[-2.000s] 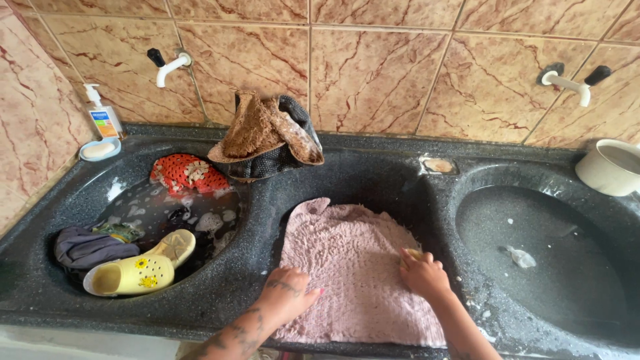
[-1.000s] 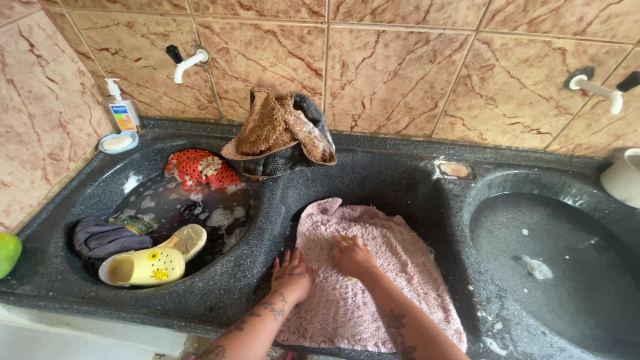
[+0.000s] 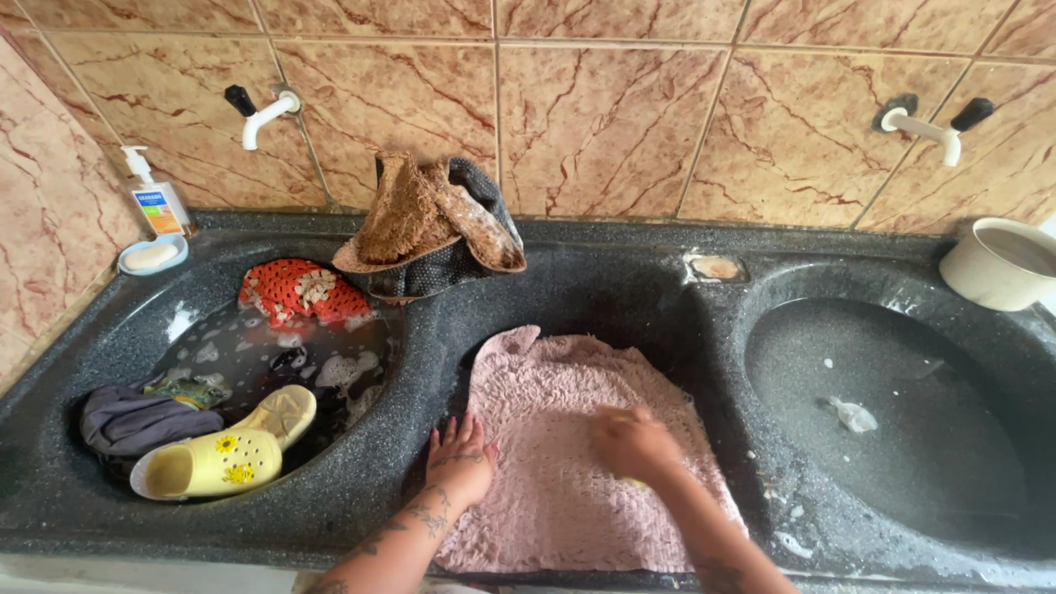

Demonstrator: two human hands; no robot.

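A wet pink shaggy mat (image 3: 569, 462) lies spread in the middle basin of a dark speckled sink. Flat on the mat's left edge and the basin wall rests my left hand (image 3: 462, 462), its fingers apart and holding nothing. Over the middle of the mat, my right hand (image 3: 635, 445) is blurred and curled around something yellowish, mostly hidden under the palm; I cannot tell what it is. A brown shaggy mat with dark dotted backing (image 3: 421, 223) is bunched on the sink's back rim, up and left of both hands.
The left basin holds soapy water, a red crocheted piece (image 3: 301, 290), dark cloth (image 3: 153, 421) and yellow clogs (image 3: 219, 462). A soap dish (image 3: 153, 256) and pump bottle (image 3: 158, 202) stand behind it. Cloudy water fills the right basin (image 3: 883, 412), beside a white pot (image 3: 1001, 264). Two taps (image 3: 268, 117) (image 3: 924, 130) stick out.
My right hand has moved right across the pink mat, away from my left hand, since one second ago. The left hand stays at the mat's left edge.
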